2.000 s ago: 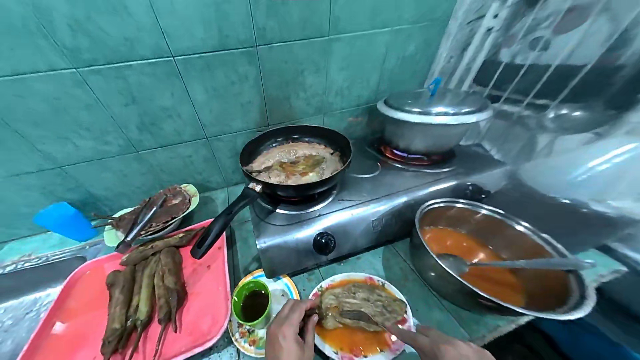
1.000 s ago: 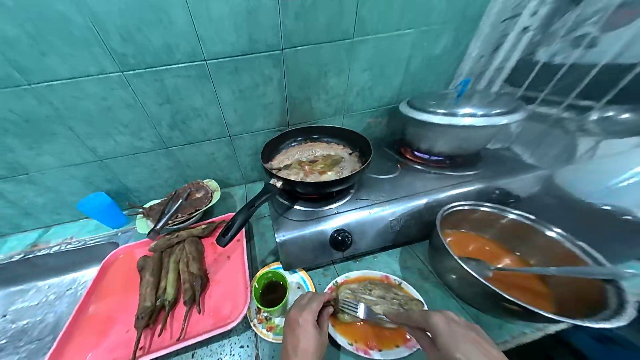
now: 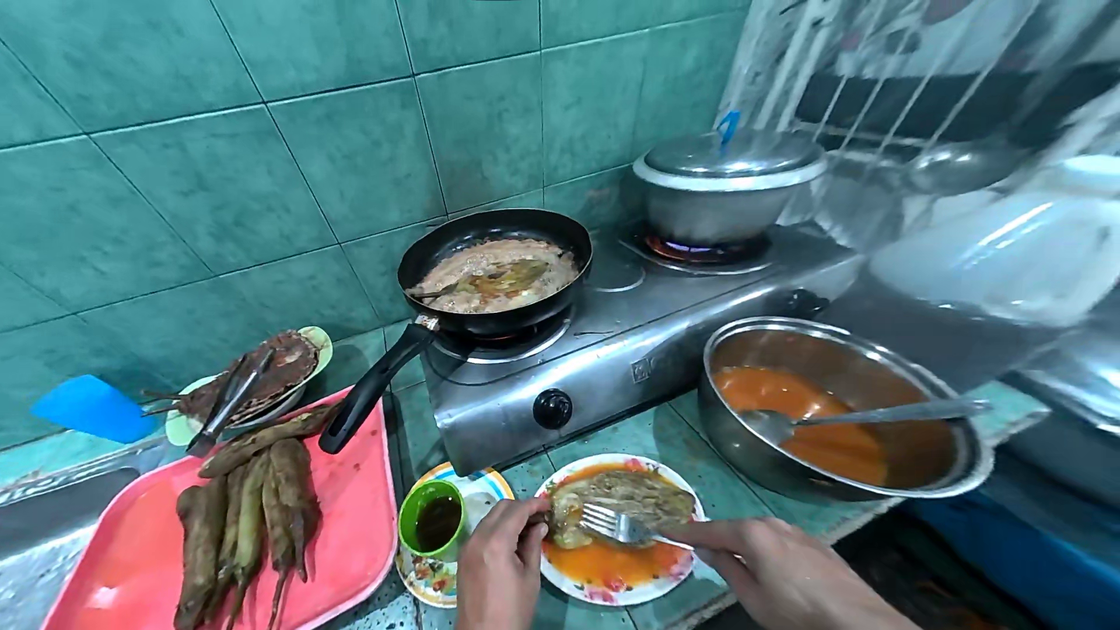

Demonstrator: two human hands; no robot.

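Observation:
A flattened, peeled eggplant (image 3: 643,497) lies in orange liquid on a floral plate (image 3: 612,595) at the counter's front. My left hand (image 3: 506,560) pinches the eggplant's dark stem end at the plate's left rim. In my right hand (image 3: 770,560) is a metal fork (image 3: 612,522), its tines resting on the eggplant flesh. Left of the plate, a green cup (image 3: 431,518) of dark liquid stands on a second plate (image 3: 433,582). A steel pot (image 3: 726,411) of orange liquid with a ladle (image 3: 875,413) in it sits to the right.
On the gas stove (image 3: 516,420), a black frying pan (image 3: 494,262) holds frying food, its handle pointing front left; a lidded pot (image 3: 722,201) sits over a flame. At left are a pink tray (image 3: 350,507) of whole eggplants (image 3: 249,516), tongs (image 3: 236,398) on a dish, and a sink (image 3: 52,525).
The fork's tines have moved from near the eggplant's left part toward its middle since a second ago. My left hand stays at the stem end.

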